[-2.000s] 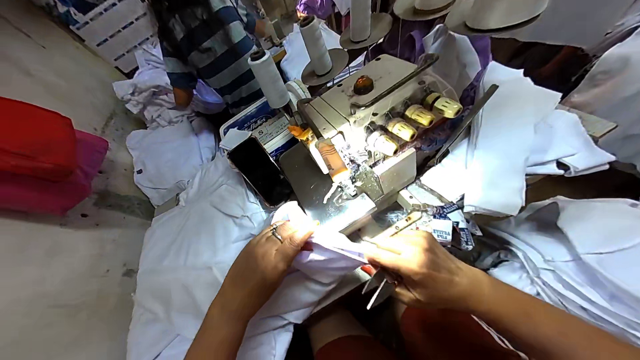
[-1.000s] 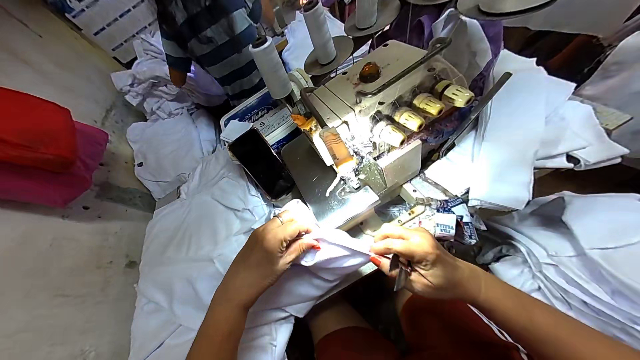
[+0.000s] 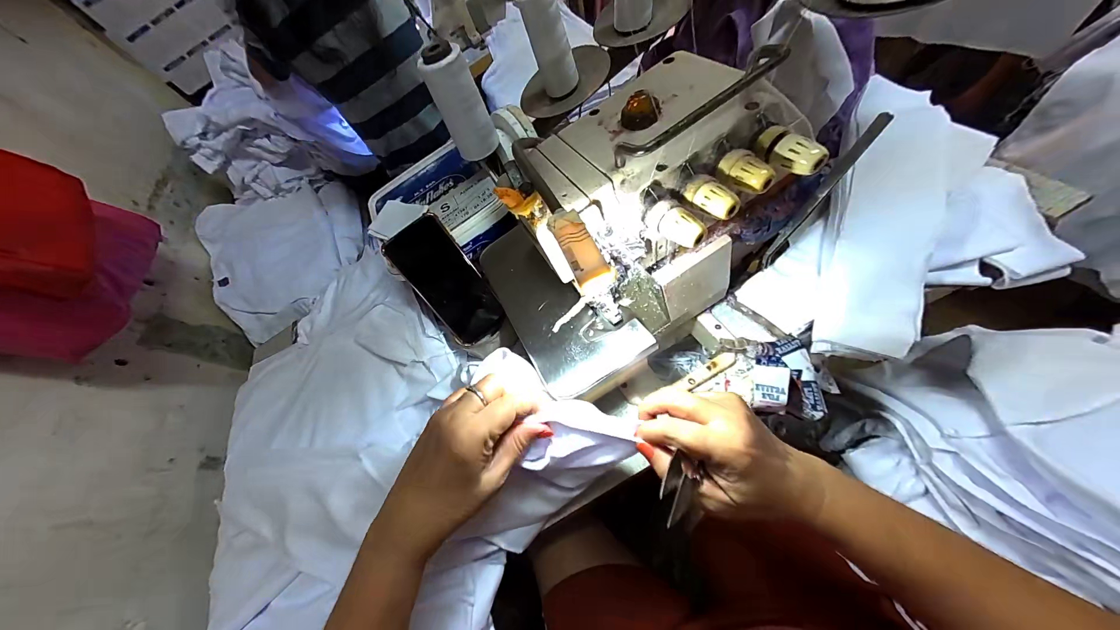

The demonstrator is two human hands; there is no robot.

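My left hand (image 3: 477, 442), with a ring on one finger, pinches a white fabric garment (image 3: 582, 437) near the front edge of an overlock sewing machine (image 3: 674, 131). The same cloth is stretched to my right hand (image 3: 713, 446), whose thumb and fingers grip its edge. Small metal thread snips (image 3: 678, 490) are also held in my right palm, blades pointing down. The lit presser foot area (image 3: 608, 306) and the metal plate (image 3: 560, 324) lie just beyond the cloth. The rest of the garment drapes down to the left.
A black smartphone (image 3: 444, 278) lies left of the machine. White thread cones (image 3: 459, 101) stand behind. Cut white pieces (image 3: 901, 219) and a white cloth pile (image 3: 1006, 420) are at right. Small packets (image 3: 770, 385) lie near my right hand. A person in a striped shirt (image 3: 350, 61) is beyond.
The snips in my right hand have shifted from near the cloth to pointing downward. Both hands keep the cloth stretched between them.
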